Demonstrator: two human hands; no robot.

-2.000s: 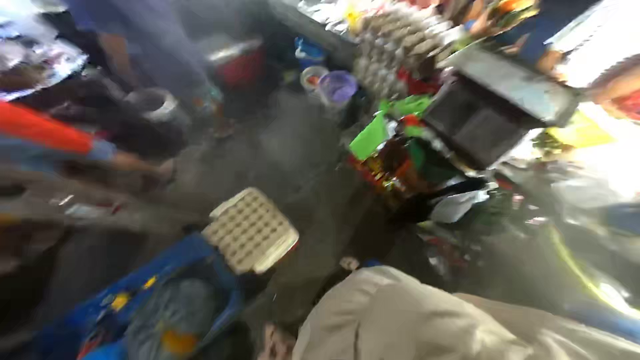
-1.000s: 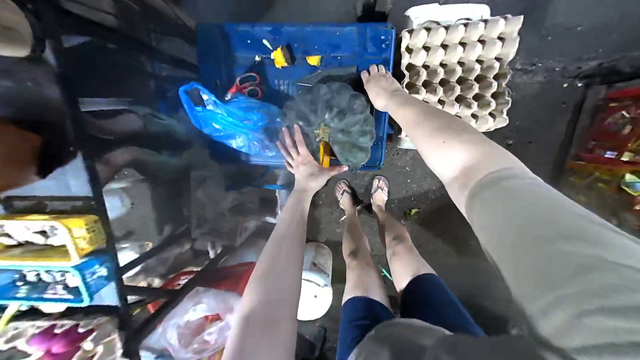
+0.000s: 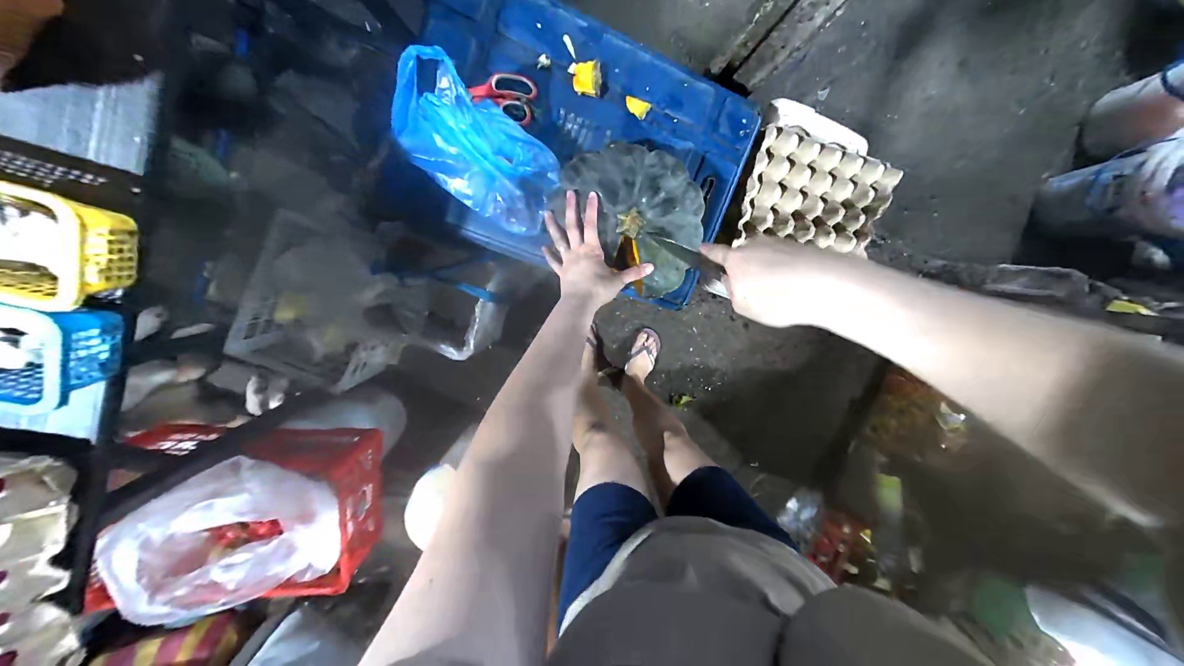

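Note:
A dark green ribbed pumpkin (image 3: 661, 190) rests on an upturned-looking blue plastic crate (image 3: 712, 102), with orange flesh showing at a cut beside its stem. My left hand (image 3: 589, 254) lies spread on the pumpkin's near left side, fingers apart. In my right hand (image 3: 763, 277) is a knife (image 3: 684, 252), its blade over the pumpkin just right of the stem and the cut. Whether the edge has entered the rind I cannot tell. A blue plastic bag (image 3: 472, 143), red-handled scissors (image 3: 507, 95) and a yellow piece (image 3: 586, 78) lie on the crate left of and beyond the pumpkin.
Stacked egg trays (image 3: 814, 190) stand right of the crate. To the left are a dark rack, a yellow basket (image 3: 106, 250), a blue basket (image 3: 92, 347) and a red crate (image 3: 365, 518) with a white plastic bag. My sandalled feet are close below the blue crate.
My right hand has moved from the crate's far edge beside the egg trays to the pumpkin's right side, and a knife now shows in it. My left hand remains at the pumpkin.

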